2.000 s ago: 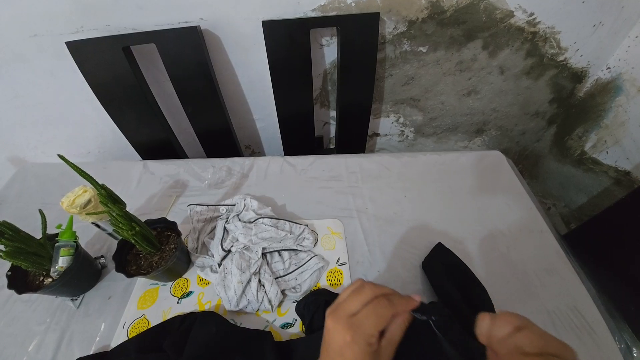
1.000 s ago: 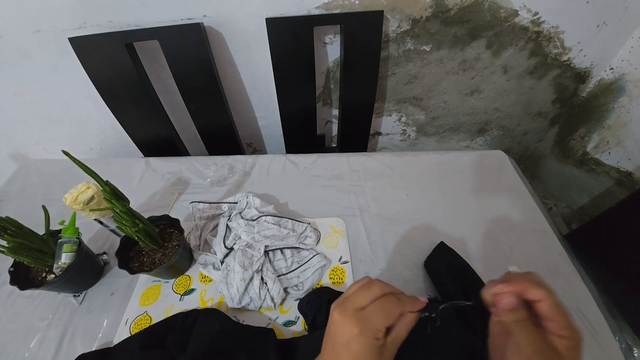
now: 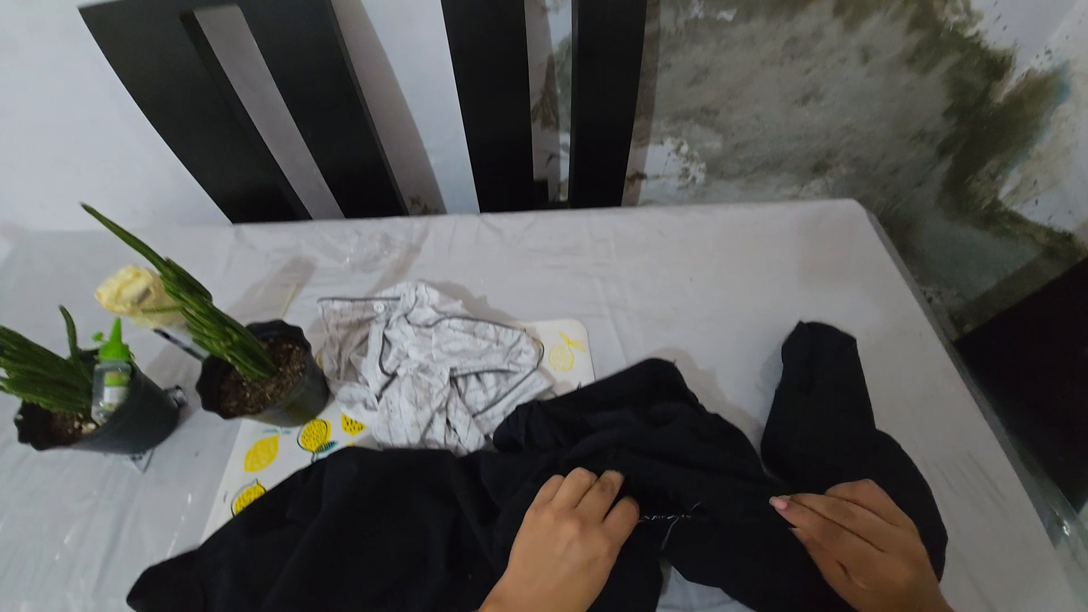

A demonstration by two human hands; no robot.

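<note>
A black cloth garment (image 3: pixel 382 518) lies spread across the near side of the table. My left hand (image 3: pixel 571 535) grips its fabric with curled fingers, just left of a short line of loose white thread stitches (image 3: pixel 670 516). To the right of the stitches, my right hand (image 3: pixel 858 540) pinches the same cloth between thumb and fingers. Between the two hands the fabric is stretched fairly flat. I cannot make out a needle. A crumpled white patterned cloth with dark piping (image 3: pixel 442 365) rests behind the garment, on a lemon-print placemat (image 3: pixel 262 452).
Two potted green plants stand at the left, one pot (image 3: pixel 289 399) beside the other (image 3: pixel 140 425), with a small green-capped bottle (image 3: pixel 111 382) and a pale yellow flower (image 3: pixel 136 295). Dark chair backs (image 3: pixel 493 102) rise behind the table (image 3: pixel 739 263).
The black garment is spread wider, and a part of it now reaches up beside the white cloth. My right hand has come down onto the fabric. The view has tilted down.
</note>
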